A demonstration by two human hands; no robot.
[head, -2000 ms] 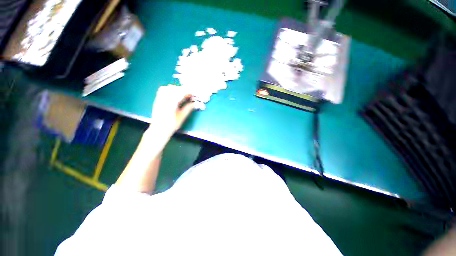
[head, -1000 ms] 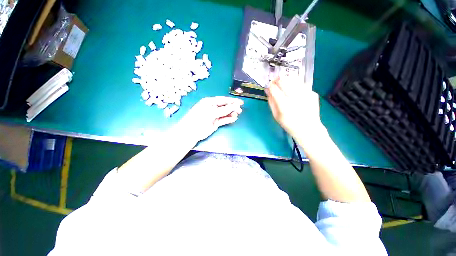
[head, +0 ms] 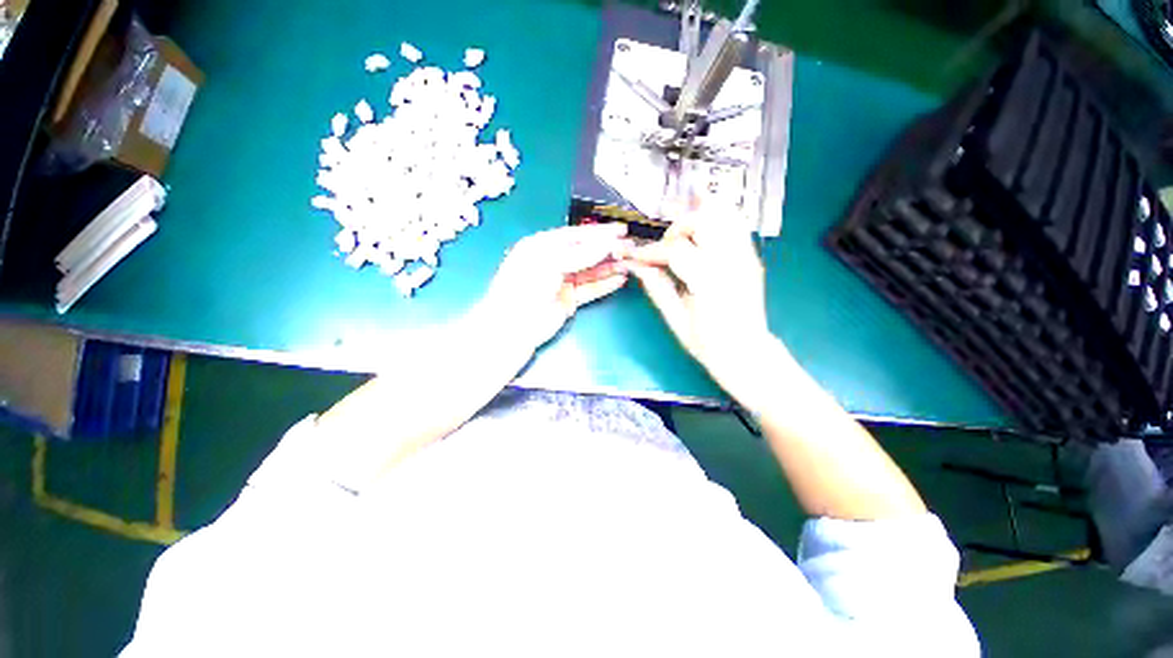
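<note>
My left hand [head: 547, 285] and my right hand [head: 705, 280] meet fingertip to fingertip just in front of the bench fixture [head: 624, 135]. The fingers are bent together; glare hides whether a small part is between them. The fixture is a dark box with a silvery metal top, clamps and an angled metal arm over it. A loose pile of small white plastic parts [head: 414, 174] lies on the green mat [head: 277, 257] to the left of the fixture.
Stacked black compartment trays [head: 1016, 231] stand at the right, with white parts in the top one. White strips [head: 109, 244] and a small cardboard box [head: 161, 109] with a clear plastic bag [head: 109, 103] lie at the left. A blue crate [head: 122, 386] is below the bench.
My right hand has moved left from the fixture's top to my left hand, and their fingertips now meet. Earlier, my left hand was at the white pile. The view has shifted.
</note>
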